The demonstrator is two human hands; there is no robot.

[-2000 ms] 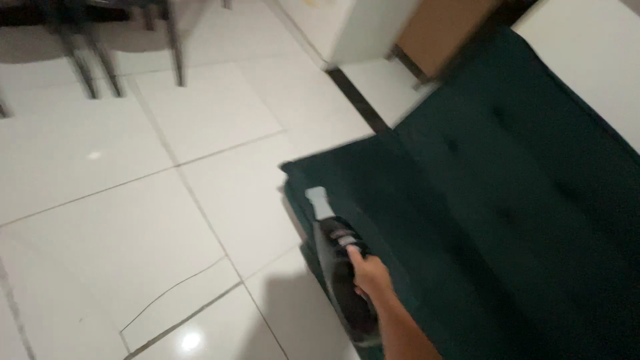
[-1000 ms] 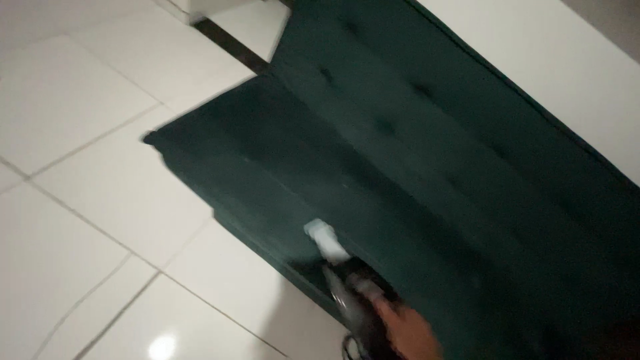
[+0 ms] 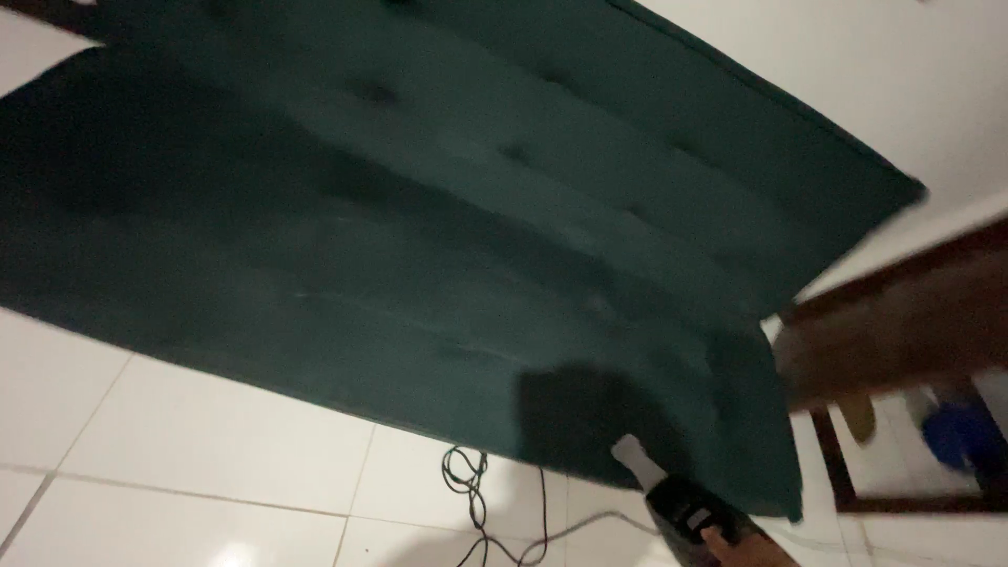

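A handheld vacuum cleaner [image 3: 693,512] with a dark body and a pale flat nozzle is in my right hand [image 3: 744,547], near the bottom edge of the view. Its nozzle [image 3: 639,463] points up and left over the front part of the seat of a dark green tufted sofa [image 3: 441,260]; whether it touches the fabric cannot be told. A shadow lies on the seat just beyond the nozzle. My left hand is out of view.
A dark cable [image 3: 472,488] lies in loops on the white tiled floor [image 3: 213,425] along the sofa's front edge. Dark brown wooden furniture [image 3: 906,323] stands at the right end, with a blue object [image 3: 949,433] low beside it. A pale wall [image 3: 906,94] is behind the backrest.
The view has swung right along the sofa. My right hand, still holding the vacuum cleaner, has moved from the sofa's far left end to its right end.
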